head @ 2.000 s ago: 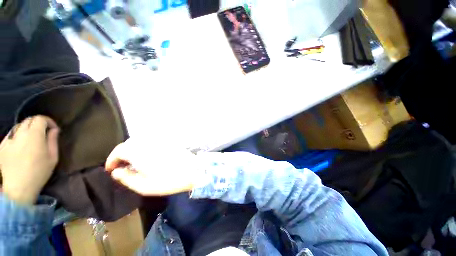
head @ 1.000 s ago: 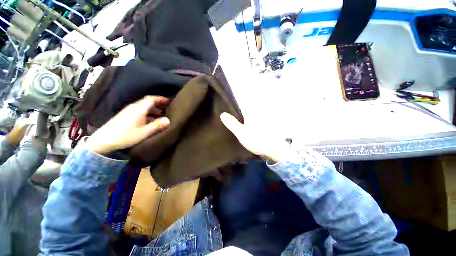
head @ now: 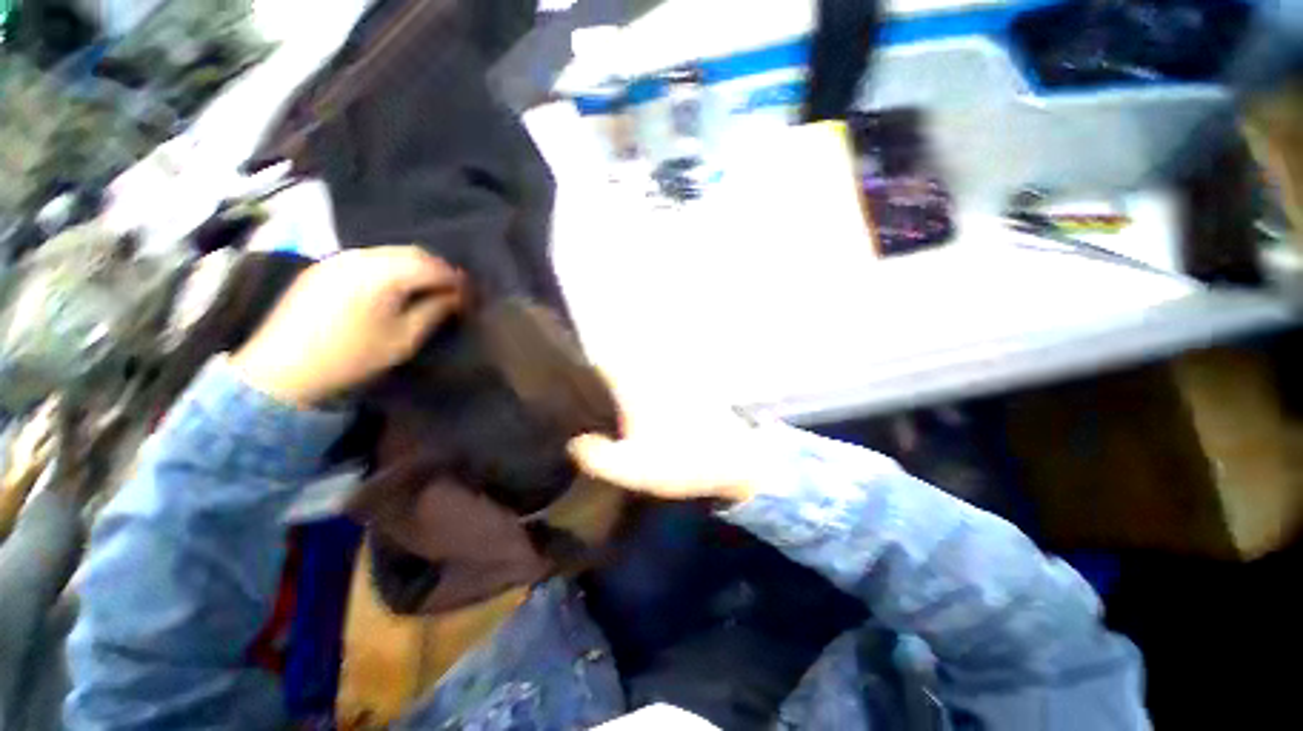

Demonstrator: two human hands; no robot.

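The dark garment body [head: 429, 179] lies at the left of the white table and hangs over its front edge. An olive-brown piece [head: 540, 357] shows between my hands, with a purplish-brown flap [head: 465, 543] hanging below. My left hand [head: 357, 321] has its fingers curled on the dark cloth and grips it at the upper left. My right hand [head: 665, 450] lies at the cloth's right edge, thumb towards the cloth; blur hides whether its fingers pinch it. The picture is blurred.
The sewing machine [head: 972, 72], white with a blue stripe, stands at the back. A phone [head: 903, 183] and small tools [head: 1079, 222] lie on the white table [head: 743, 286]. Cardboard boxes [head: 1243, 443] are below. Another person's sleeve [head: 40, 571] shows at the far left.
The view has shifted. The olive-brown piece, spread wide before, is now folded and partly covered, and a purplish-brown flap shows below. My left hand has moved up the cloth.
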